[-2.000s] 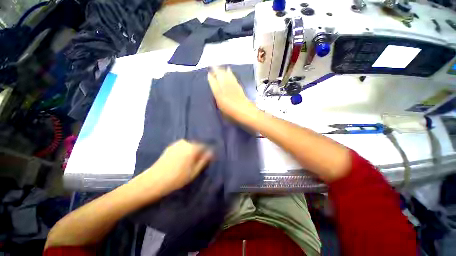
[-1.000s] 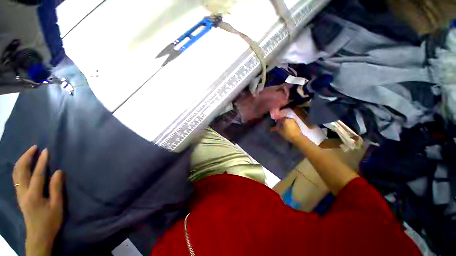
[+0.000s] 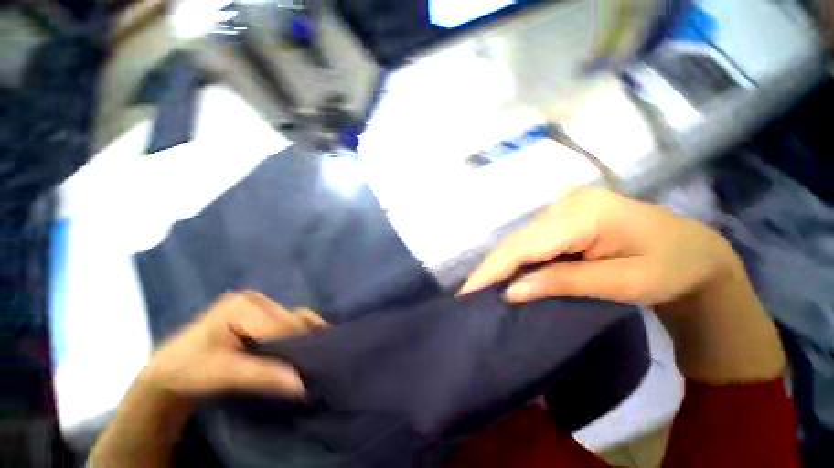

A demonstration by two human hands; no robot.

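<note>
The dark garment panel [image 3: 265, 228] lies under the machine's presser foot [image 3: 335, 142] and runs to the table front, where its near part is lifted and folded over. My left hand [image 3: 229, 352] pinches the fabric edge at lower left. My right hand [image 3: 594, 256] holds the same edge at the right, thumb and fingers on it. The presser foot area is lit by a white lamp. The picture is blurred, so the needle and any small piece between my fingers cannot be made out.
The white machine table [image 3: 101, 210] has blue tape on its left edge. A small dark cut part [image 3: 172, 114] lies at the back left. Blue-handled snips [image 3: 517, 144] lie right of the foot, near a cord tie [image 3: 585, 151]. Dark fabric heaps [image 3: 796, 238] stand at the right.
My right hand has come from the pile below the table's right side to the fabric edge. My left hand now grips fabric it lay flat on. The view has swung back left.
</note>
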